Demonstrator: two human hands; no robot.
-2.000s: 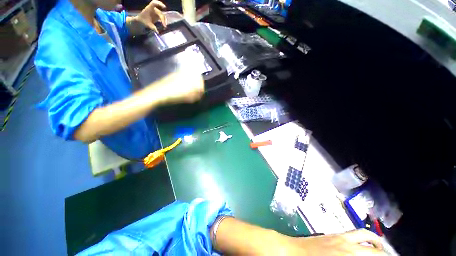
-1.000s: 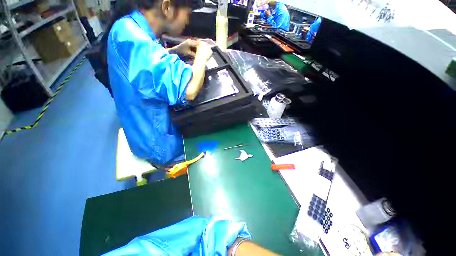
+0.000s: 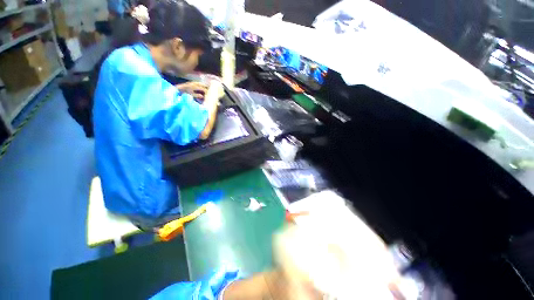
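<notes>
My left hand reaches in from the bottom edge, its blue sleeve cut off there. It is strongly blurred over the white paper. Whether it holds anything cannot be told. A short red bar lies just beyond my fingers, partly covered. A small white star-shaped piece lies on the green mat, left of the hand. The dot sheets on the white paper are hidden or lost in blur. My right hand is not in view.
A coworker in a blue smock bends over a stacked black foam tray holding a shiny panel. An orange-yellow tool lies at the left bench edge. Clear plastic and a strip sheet lie beside the dark shelf.
The view has shifted upward and right. My left hand has come into view over the white paper, covering the dot sheets. The coworker still bends over the tray.
</notes>
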